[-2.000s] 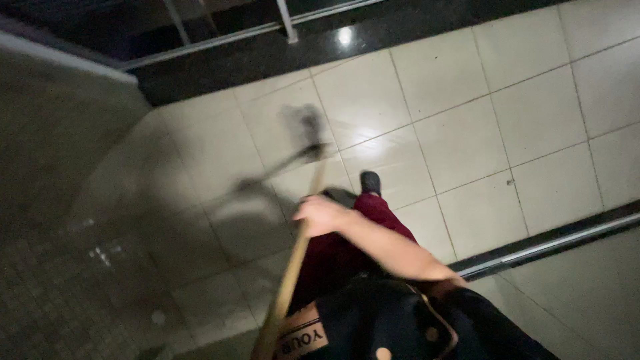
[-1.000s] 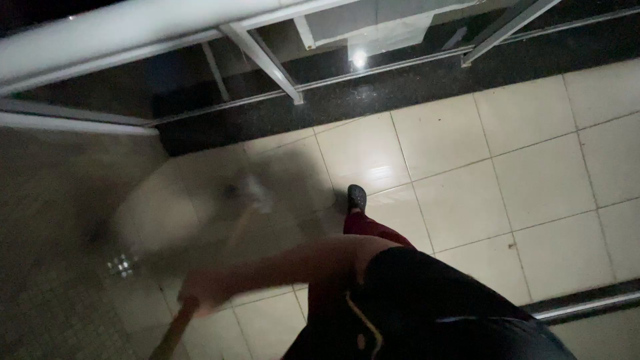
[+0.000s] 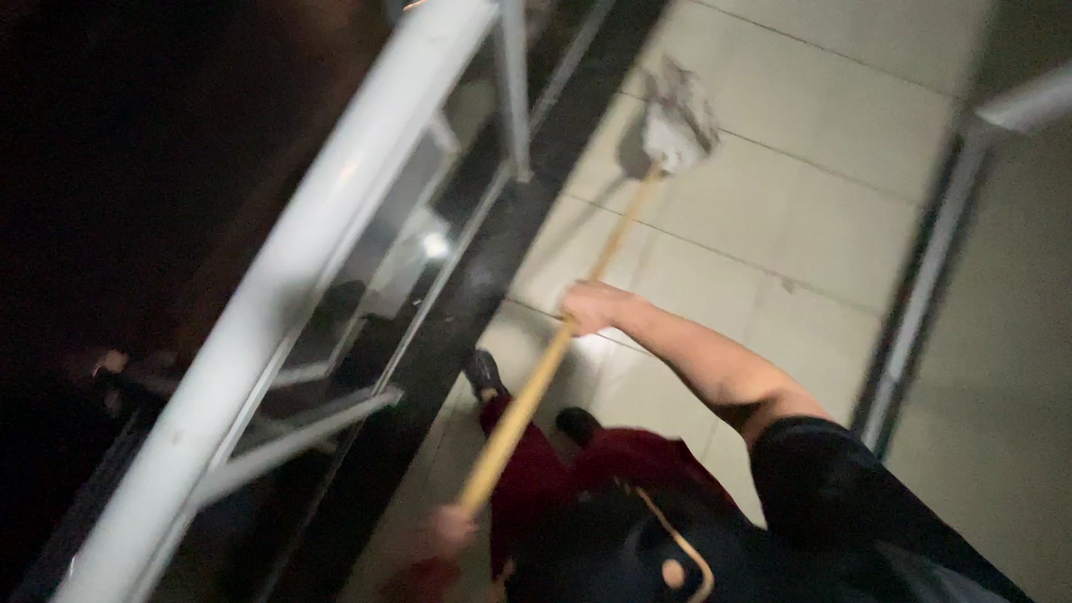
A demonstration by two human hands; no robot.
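A mop with a pale wooden pole (image 3: 536, 381) runs diagonally up the view. Its whitish, grey-streaked string head (image 3: 682, 130) lies on the tiled floor at the upper middle, beside the dark stone border. Partway along the pole, my right hand (image 3: 593, 306) is closed around it, with the arm reaching in from the right. My left hand (image 3: 445, 532) is wrapped round the pole's near end, low in the view; it is blurred and its fingers are hard to make out.
Light floor tiles (image 3: 787, 193) surround the mop head. To the left rises a white metal railing (image 3: 318, 226) with glass panels, above a dark stone border (image 3: 494, 276). A metal track (image 3: 913, 310) crosses on the right. My dark shoes (image 3: 481, 373) stand near the border.
The view has turned strongly, bringing the railing to the left side. The mop head, blurred before, now shows plainly. My left hand has come into view on the pole.
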